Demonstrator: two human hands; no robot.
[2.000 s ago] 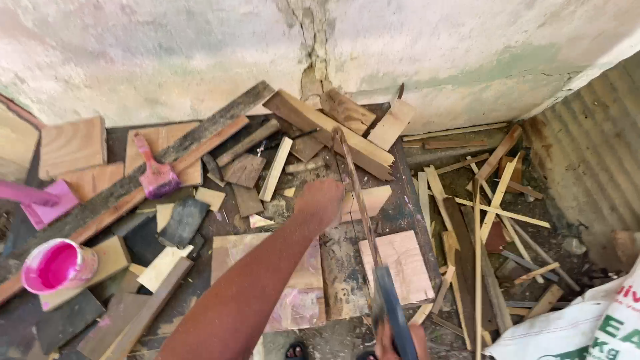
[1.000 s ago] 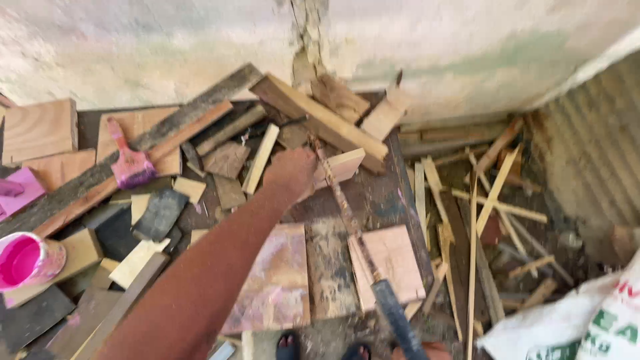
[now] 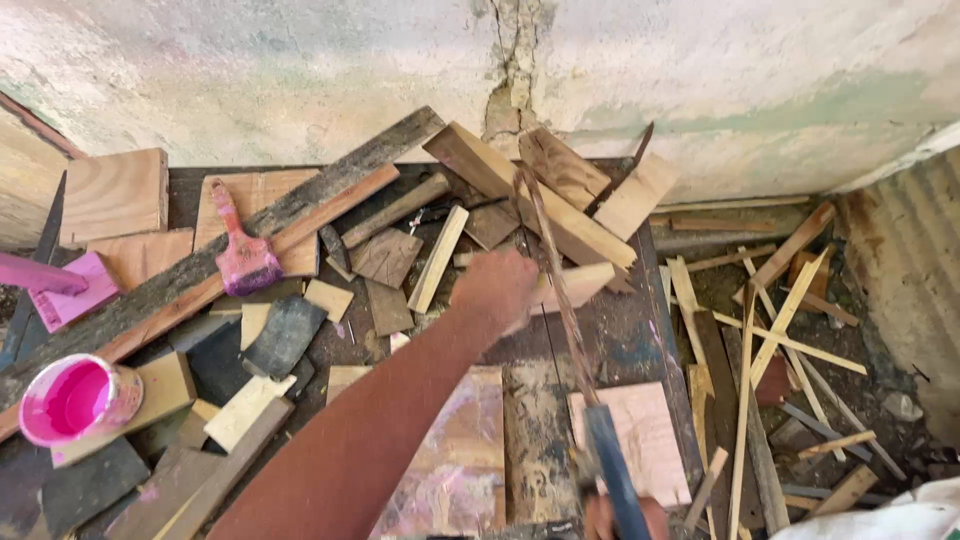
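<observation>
My left hand point(image 3: 496, 291), a closed fist, grips a small light wooden block point(image 3: 576, 286) over the middle of the dark wooden table. Low in the view, my right hand point(image 3: 626, 517) is wrapped around the dark handle end of a rusty bow saw point(image 3: 559, 285). The saw's frame reaches away from me, passing over the block just right of my left fist. Its blade and its contact with the wood cannot be made out. Near the saw handle a square pinkish board point(image 3: 634, 442) lies on the table, and a paint-stained board point(image 3: 450, 450) is beside my left forearm.
A paintbrush point(image 3: 244, 251) rests on boards at left, near a tub of pink paint point(image 3: 75, 401). Planks point(image 3: 532, 195) are piled by the cracked wall. Wood strips point(image 3: 787, 341) litter the floor at right, with a white sack point(image 3: 885, 517) at the lower right.
The saw has shifted against the block between the frames, and my right hand has moved with it. My left hand stays at the block. The view has moved somewhat.
</observation>
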